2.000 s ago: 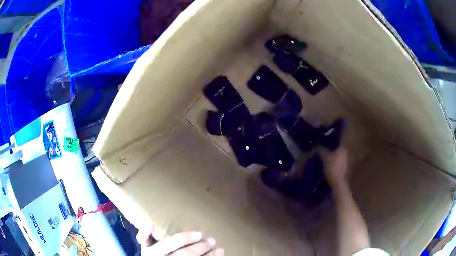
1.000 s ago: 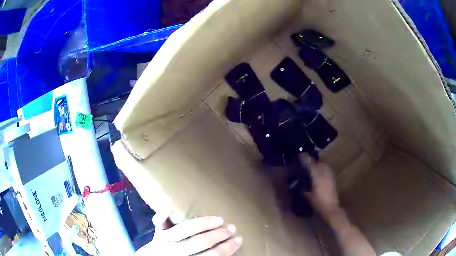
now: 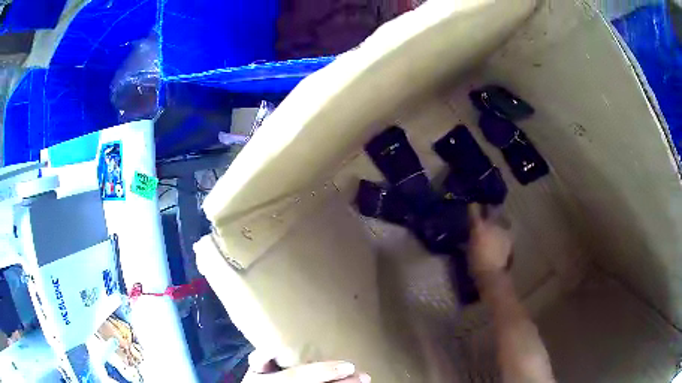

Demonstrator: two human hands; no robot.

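Observation:
An open tan cardboard box (image 3: 336,262) holds several dark pouch pieces (image 3: 400,161) with thin gold lines and small gold marks, some overlapping in a pile on its bottom. My right hand (image 3: 490,243) reaches into the box at the pile's lower right side and is blurred. Its fingers are at the dark pieces, but whether they grip one is unclear. My left hand (image 3: 310,372) is at the box's near left rim, cut off by the bottom edge. A separate dark string of pieces (image 3: 527,161) lies at the right of the box bottom.
A white sewing machine (image 3: 71,292) and white table edge (image 3: 168,299) are left of the box. A red cord (image 3: 172,290) hangs at the edge. Blue bins (image 3: 217,45) stand behind, one with dark red cloth (image 3: 329,26).
The view has shifted, so the box sits further right and lower. My right hand has moved up to the pile. Fewer dark pieces show in the lower part of the pile.

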